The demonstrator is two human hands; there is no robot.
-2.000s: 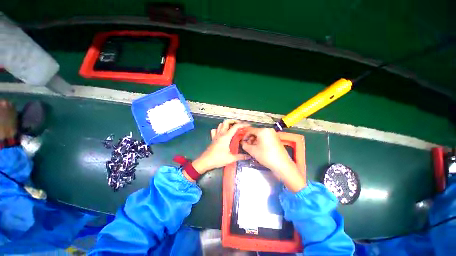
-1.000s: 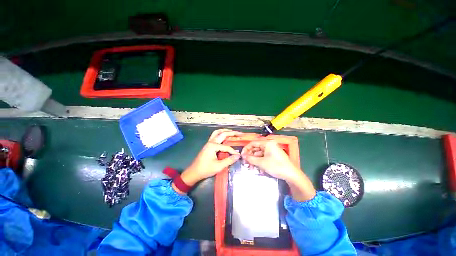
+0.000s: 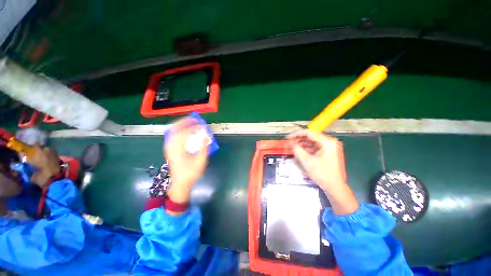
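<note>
An opened tablet unit (image 3: 293,218) with a large silver-white rectangle lies in a red-orange frame (image 3: 255,215) in front of me. My right hand (image 3: 317,156) is over the frame's top right corner, beside the tip end of the yellow electric screwdriver (image 3: 350,98); its fingers are curled and I cannot tell what they hold. My left hand (image 3: 186,156), blurred, is at the blue bin (image 3: 211,144) with white parts (image 3: 197,141); its fingertips are over the bin and I cannot tell whether it holds anything. A dark red band is on my left wrist.
A heap of small black-and-white parts (image 3: 160,181) lies left, partly behind my left hand. A round screw dish (image 3: 401,196) is at right. Another framed tablet (image 3: 183,89) lies on the green belt beyond the pale strip (image 3: 253,128). A coworker in blue (image 3: 46,226) and a pale, arm-like object (image 3: 54,99) are at left.
My left hand has left the tablet's top end and moved left to the blue bin. My right hand has moved right to the frame's corner by the screwdriver. The view has shifted left.
</note>
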